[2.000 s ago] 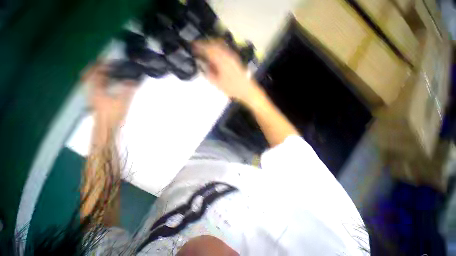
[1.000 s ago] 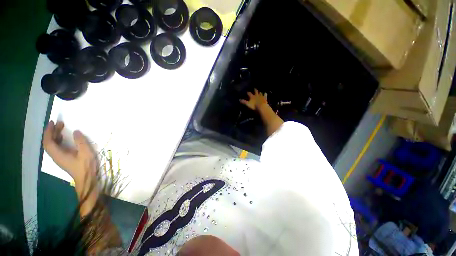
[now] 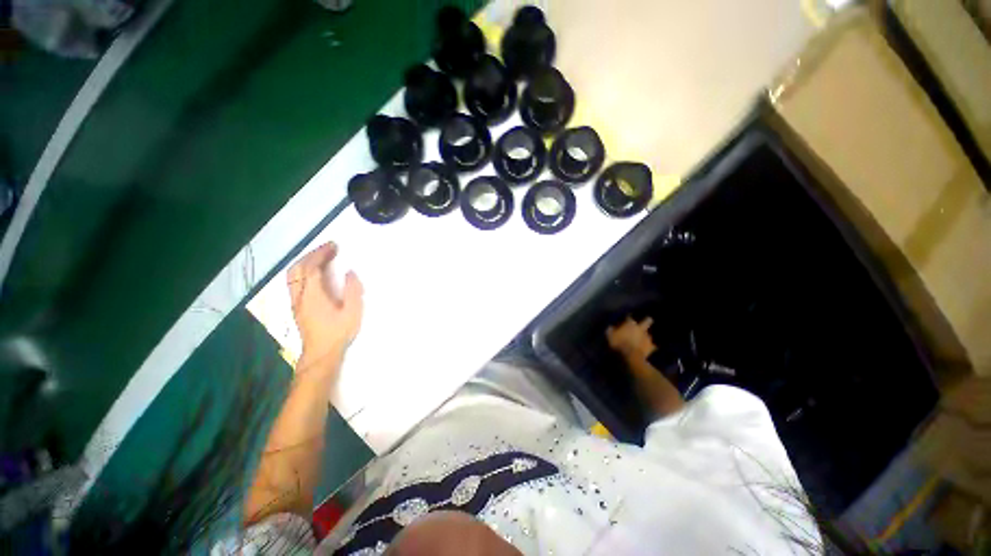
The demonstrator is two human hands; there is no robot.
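Observation:
Several glossy black flanged collars stand in rows on the upper part of the white work sheet. My left hand rests at the left edge of the sheet, below the collars, with fingers apart and nothing in it. My right hand is inside the large black parts bin, near its left side. It is small and dark there, and I cannot tell whether its fingers hold anything. A few small bright specks show in the bin around it.
A green conveyor belt with a pale edge rail runs at the left. Cardboard cartons stand at the right beyond the bin. Yellow tape lies at the sheet's upper right edge.
The view has turned and shifted. My right hand went from the collars into the bin and remains there. My left hand left the collars and lies open on the sheet's left side.

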